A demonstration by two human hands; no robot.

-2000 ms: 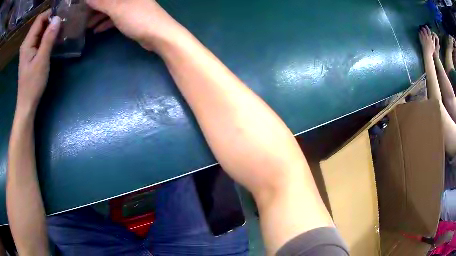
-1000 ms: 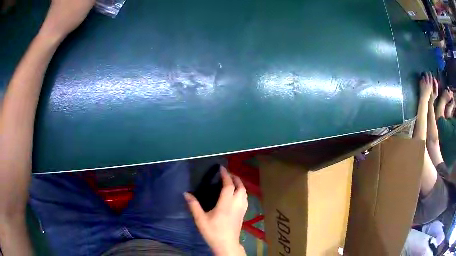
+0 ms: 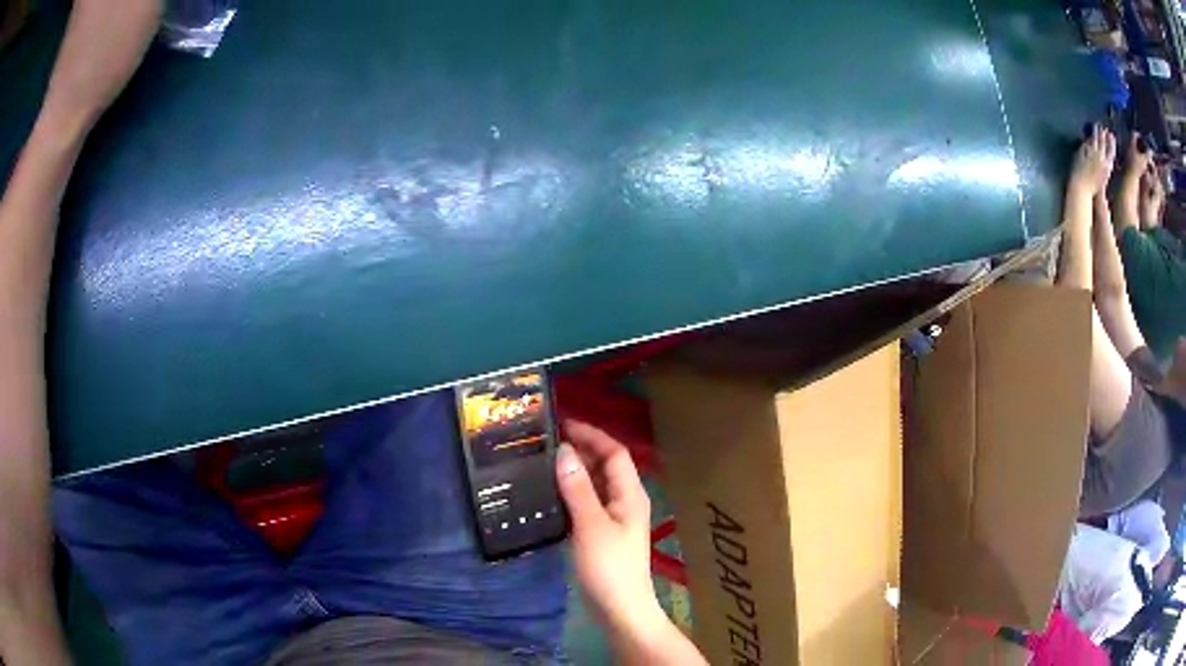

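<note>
A smartphone (image 3: 511,462) with a lit screen, orange at the top and dark below, lies on my left thigh or just above it, below the bench edge. My right hand (image 3: 605,501) is beside its right edge, thumb near the edge, fingers loosely curled; whether it grips the phone I cannot tell. My left hand (image 3: 111,39) is at the top left over the bench, cut off by the picture's top edge, its fingers hidden. A clear plastic bag (image 3: 199,26) lies on the bench beside that hand, partly out of the picture.
The shiny dark-green bench (image 3: 520,260) spans the view. A large open carton (image 3: 845,507) printed "ADAPTER" stands to the right of my legs, its flaps up. Another person's hands (image 3: 1093,163) rest at the bench on the far right. A red stool (image 3: 273,507) shows between my legs.
My right hand has come down from the bag to the phone. The phone, dark before, now shows a lit screen. My left hand has moved up toward the top edge.
</note>
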